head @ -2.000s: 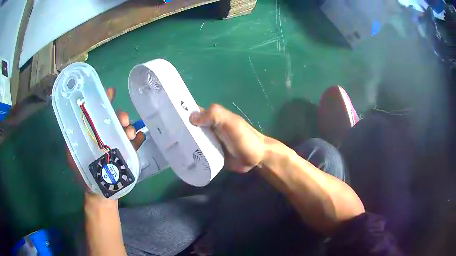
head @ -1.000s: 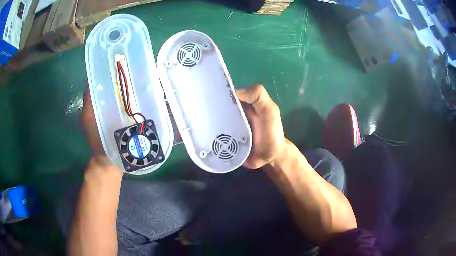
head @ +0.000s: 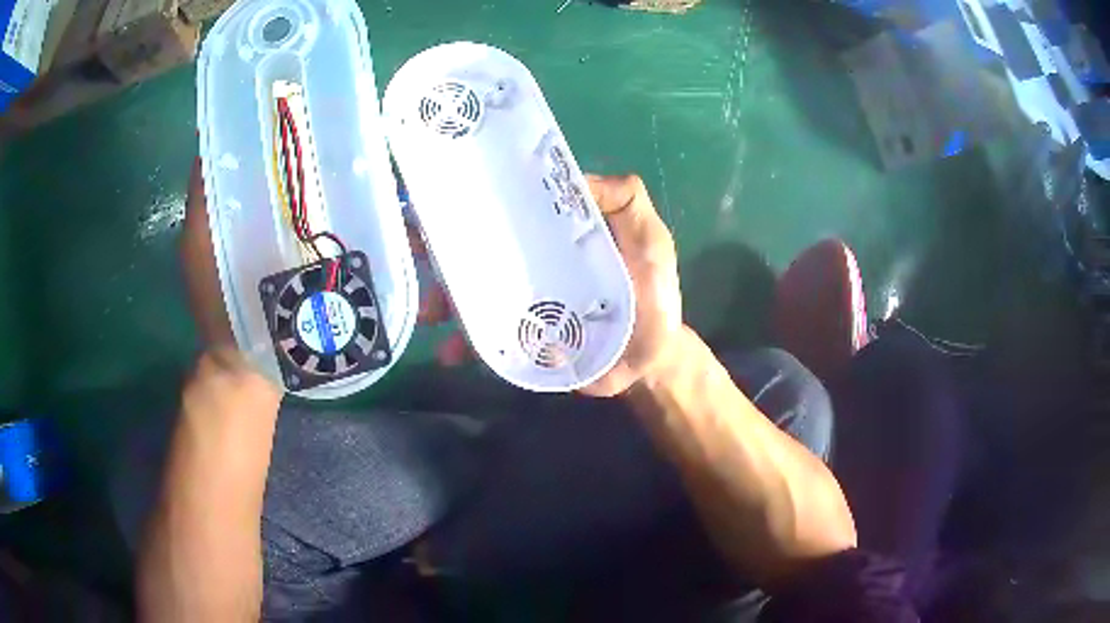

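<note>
My left hand (head: 217, 286) holds the translucent frosted housing base (head: 231, 201) from behind, open side up. The black square cooling fan (head: 323, 321) lies in its near end. Red, black and yellow wires (head: 292, 170) run from the fan to a small white connector (head: 287, 89) inside the base. My right hand (head: 645, 274) grips the side of the white oval top cover (head: 499, 219), its hollow inside facing up. The cover shows two round slotted grilles. Base and cover are side by side, very close; I cannot tell if they touch. Fingertips show faintly between them.
My legs in jeans (head: 353, 487) are below the parts. A red shoe (head: 822, 298) rests on the green floor (head: 682, 134) at right. A blue object (head: 24, 465) is at the left edge. Wooden pallet parts (head: 144, 43) are at the upper left. Boxes (head: 901, 91) are at the upper right.
The cover has turned from tilted sideways to showing its inside. Base and cover have come closer together and moved up in the view. Both hands keep their hold.
</note>
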